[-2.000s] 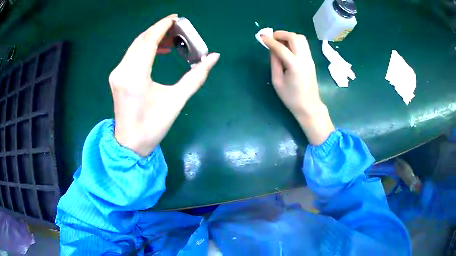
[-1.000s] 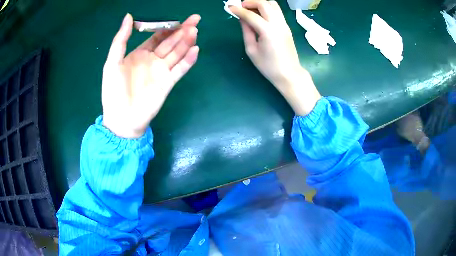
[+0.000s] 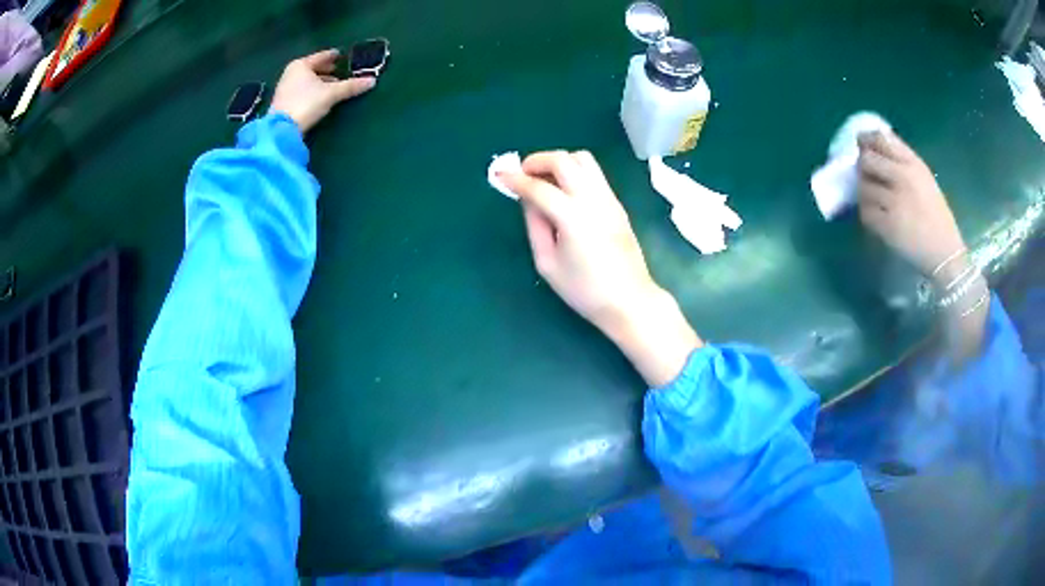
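Observation:
A smartwatch unit with a black face and pale rim lies on the green mat at the upper left. My left hand is beside it, thumb tip at its lower edge and index fingertip just left of it, fingers apart. A second smartwatch unit lies left of my left hand. My right hand pinches a small white wiping cloth between thumb and fingers above the middle of the mat.
A white bottle stands with its lid open, a crumpled wipe in front. At right another person's hand holds a white cloth. A dark grid tray is at left, a red-orange tray at far left.
My left hand has reached up and left, and the watch it held is no longer in it. The view has shifted. The other person's hand has come onto the bench where a flat wipe lay.

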